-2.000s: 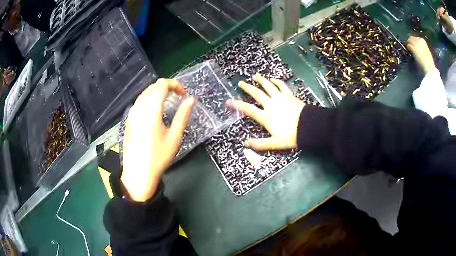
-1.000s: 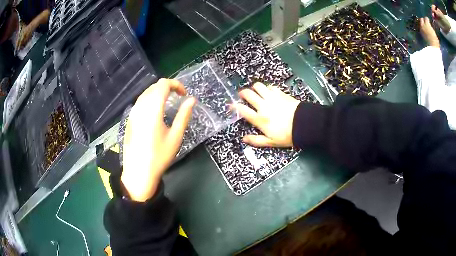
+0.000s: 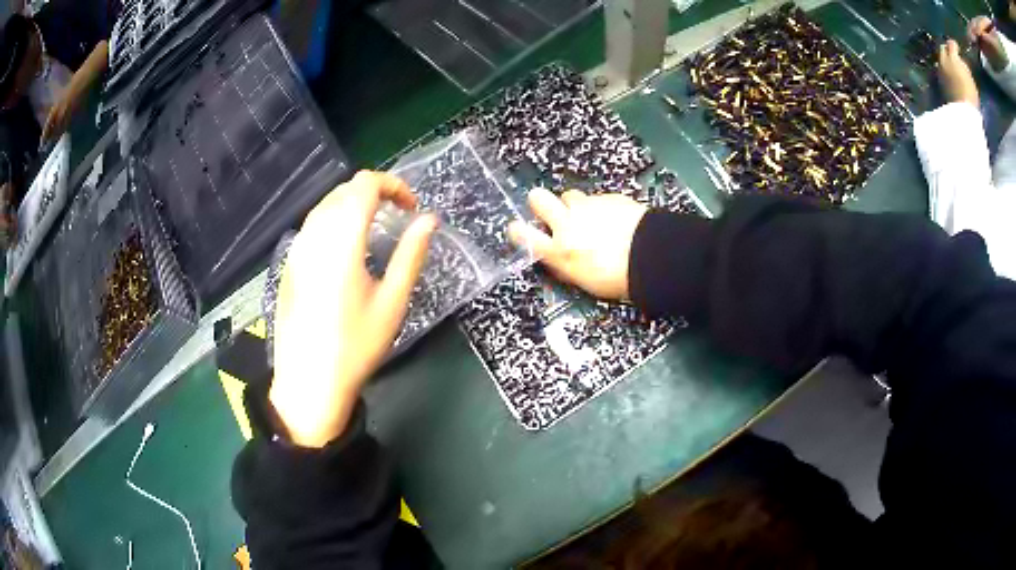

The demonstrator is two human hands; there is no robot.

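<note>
A clear plastic bag (image 3: pixel 455 228) with small dark, shiny parts in it lies over the left part of the parts tray. My left hand (image 3: pixel 340 306) holds the bag at its left side, thumb and fingers curved around it. My right hand (image 3: pixel 593 239) is at the bag's right edge, above the tray, with fingers drawn together and partly curled; what its fingertips hold cannot be made out. The shallow parts tray (image 3: pixel 533 426) holds many small black-silver sleeves (image 3: pixel 507 351). A small pale patch (image 3: pixel 570 342) shows among them below my right hand.
Brass-and-black parts (image 3: pixel 797 106) are heaped at the upper right, near another person's hands (image 3: pixel 956 76). A metal post (image 3: pixel 635 45) stands behind the trays. Black plastic trays (image 3: pixel 234 156) lean at the left. A white cord (image 3: pixel 162 498) and hazard tape (image 3: pixel 234 390) are on the bench at lower left.
My right hand has gone from spread fingers to fingers drawn together at the bag's edge, showing more of the sleeves and the pale patch. My left hand and the bag have hardly moved.
</note>
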